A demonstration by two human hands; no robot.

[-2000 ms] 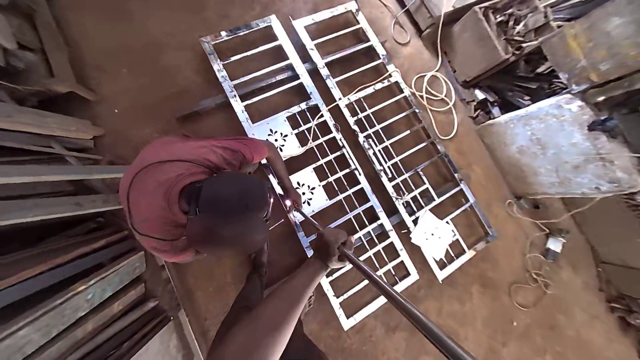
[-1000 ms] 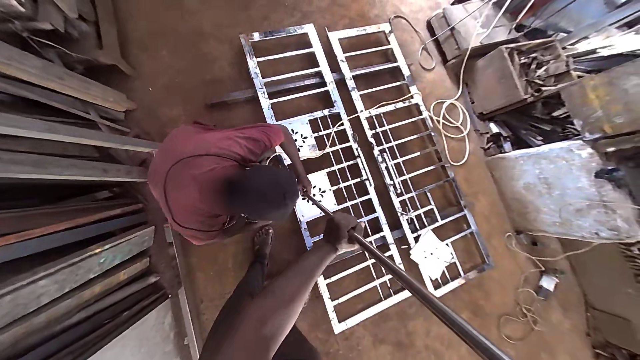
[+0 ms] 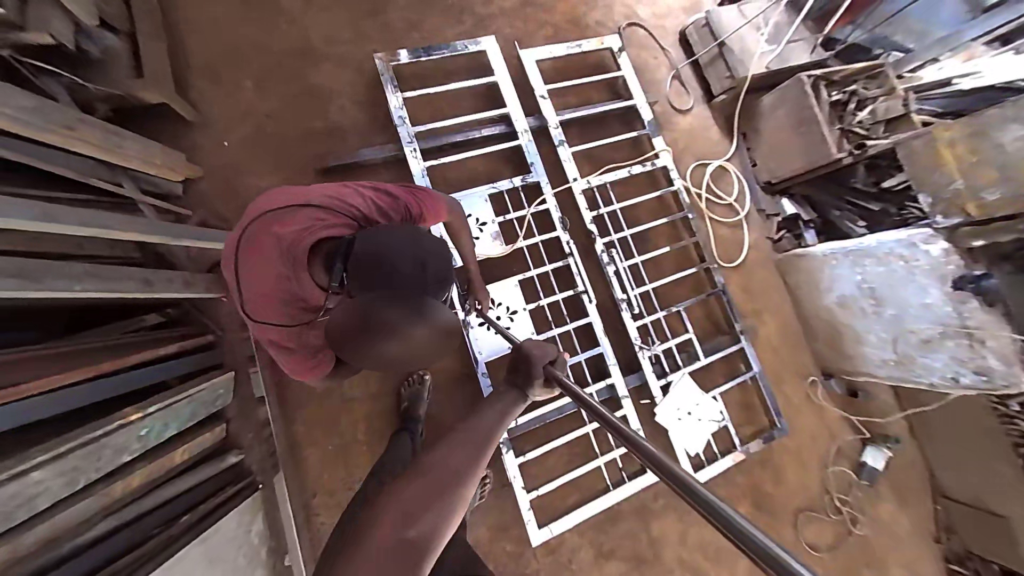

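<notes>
My left hand (image 3: 536, 370) is closed around a long dark metal pole (image 3: 656, 460), which slants from the lower right to a white cut-out panel (image 3: 512, 300) in the left metal gate frame (image 3: 592, 300). Near the pole's far end is the hand (image 3: 478, 296) of a crouching co-worker in a red shirt (image 3: 280, 240). The right gate frame (image 3: 720, 288) lies alongside, with a loose white plate (image 3: 690, 412) on its lower part. My right hand is out of view.
Planks and metal bars (image 3: 104, 280) are stacked along the left. A pale cable (image 3: 732, 200) coils beside the right frame. Scrap boxes (image 3: 788, 120) and a worn metal sheet (image 3: 904, 304) stand at the right. My bare foot (image 3: 414, 396) is on the brown floor.
The view has shifted, so the frames and co-worker sit further right than two seconds ago. My left hand stays on the pole. A bright glint near the pole's far end two seconds ago is gone.
</notes>
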